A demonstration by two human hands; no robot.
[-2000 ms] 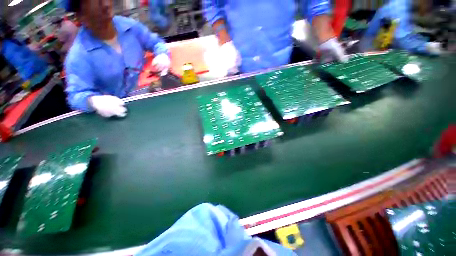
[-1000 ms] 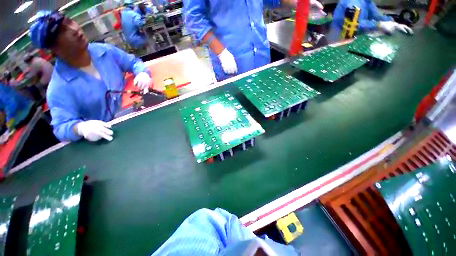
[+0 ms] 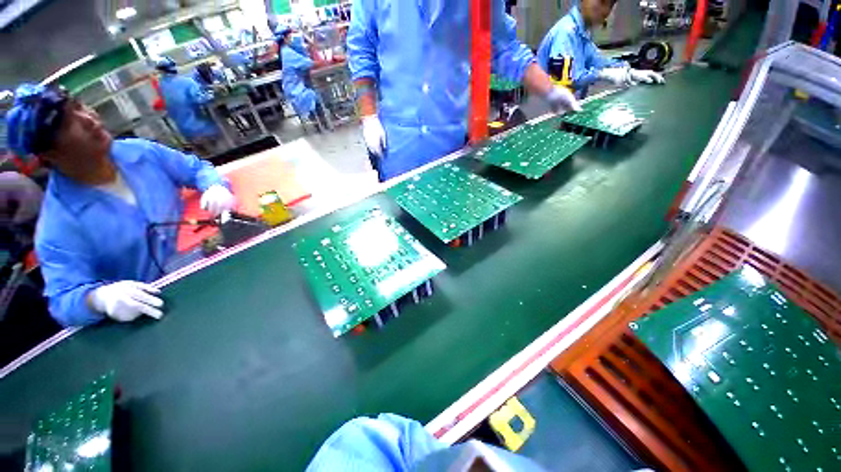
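A large green circuit board (image 3: 752,369) lies tilted on the orange-brown slotted rack (image 3: 613,392) at the lower right, with rows of pale solder points on its upper face. Its right and lower parts are cut off by the picture's edge. A blue sleeve of mine (image 3: 383,442) shows at the bottom centre. Neither of my hands is in the picture.
The green conveyor (image 3: 249,369) crosses the view and carries several circuit boards (image 3: 369,267). A yellow block (image 3: 512,424) sits by its near edge. Workers in blue smocks (image 3: 415,83) are along the far side. A red post (image 3: 479,69) stands there. A metal surface (image 3: 784,203) is at right.
The view has swung right, so the rack and its board show more fully. A standing worker's gloved hand now reaches to a far board. The seated worker's hand still rests at the belt edge.
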